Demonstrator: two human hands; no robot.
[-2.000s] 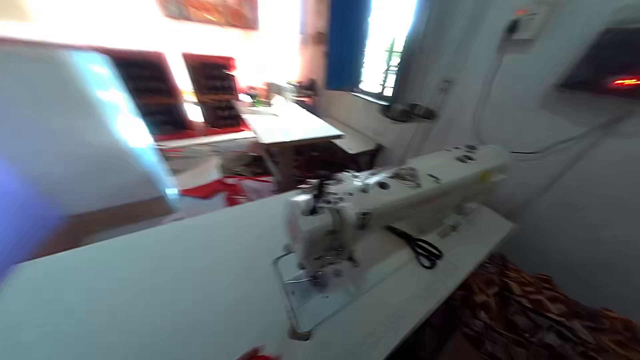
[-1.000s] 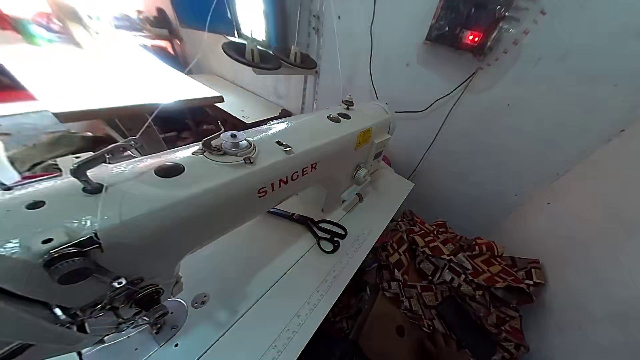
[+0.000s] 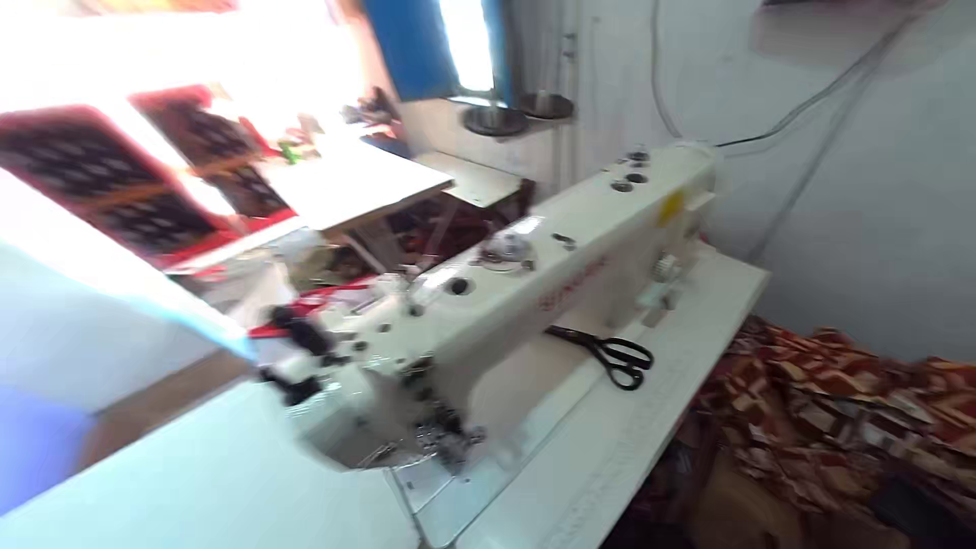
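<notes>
Neither of my hands shows in the head view. A white Singer sewing machine [image 3: 526,282] stands on a pale sewing table [image 3: 206,473], its needle end toward me and blurred. Black-handled scissors [image 3: 618,357] lie on the table beside the machine's arm, with the blade tips hidden under or behind the arm. On top of the arm sits a round metal bobbin winder part [image 3: 506,250].
Patterned brown and red fabric [image 3: 846,412] is heaped right of the table. Behind the machine are another white table [image 3: 358,179], red and white cloth, and two dark thread stand discs [image 3: 496,120]. A cable [image 3: 808,114] runs along the wall.
The view has swung markedly, first close over the machine, then back to a wider look. The scissors lie beside the machine's arm in all the frames.
</notes>
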